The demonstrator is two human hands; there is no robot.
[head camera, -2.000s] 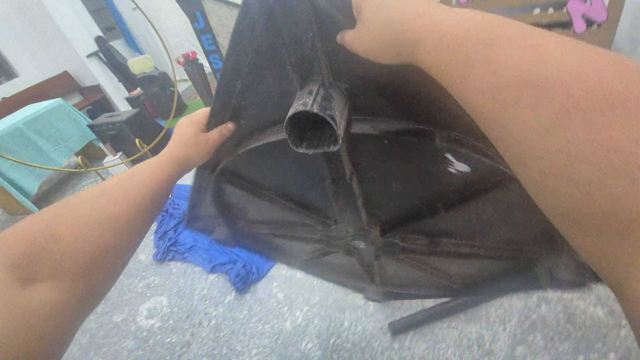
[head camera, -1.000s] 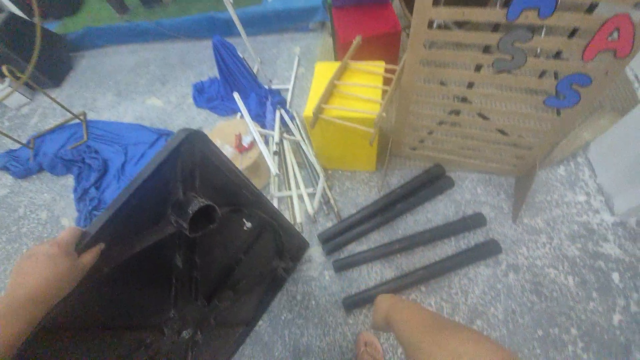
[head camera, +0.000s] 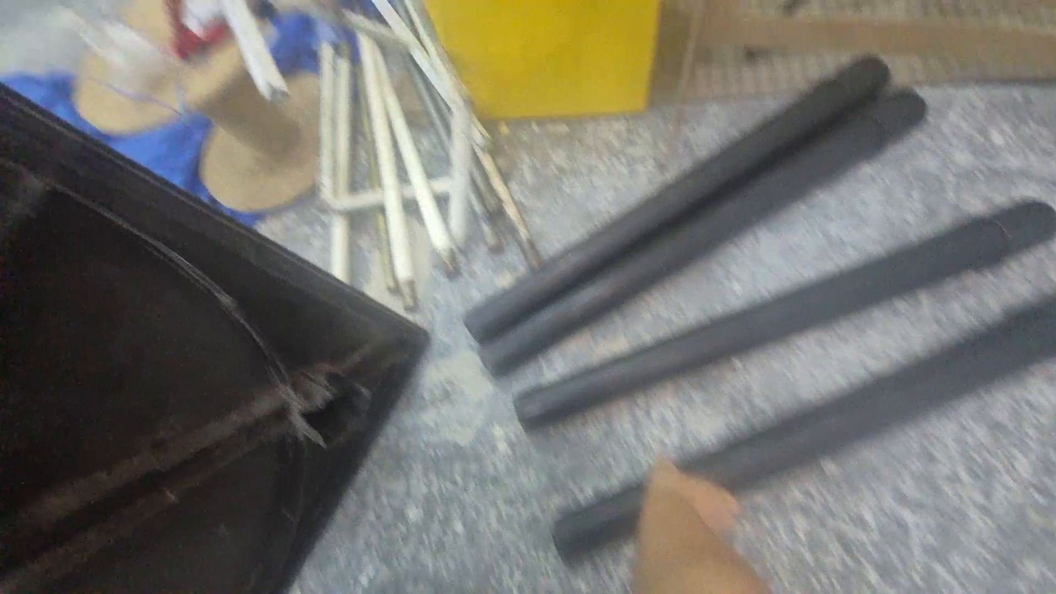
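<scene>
A black plastic tabletop, underside showing with ribs and a socket near its corner, fills the left side of the head view, tilted. My left hand is out of view. Several black tubular legs lie on the speckled floor to the right, two of them side by side. My right hand is at the bottom, over the nearest black tube near its left end. Thumb and finger overlap the tube in the picture; blur hides whether they grip it.
White tubes and rods lie in a pile beyond the tabletop's corner. Behind them are a yellow box, brown round pieces and blue cloth. The base of a brown slatted panel stands at the upper right.
The tabletop, earlier held up by both hands, was in my left hand alone a second ago. My right hand left it and is now at the nearest tube. The view is closer to the floor.
</scene>
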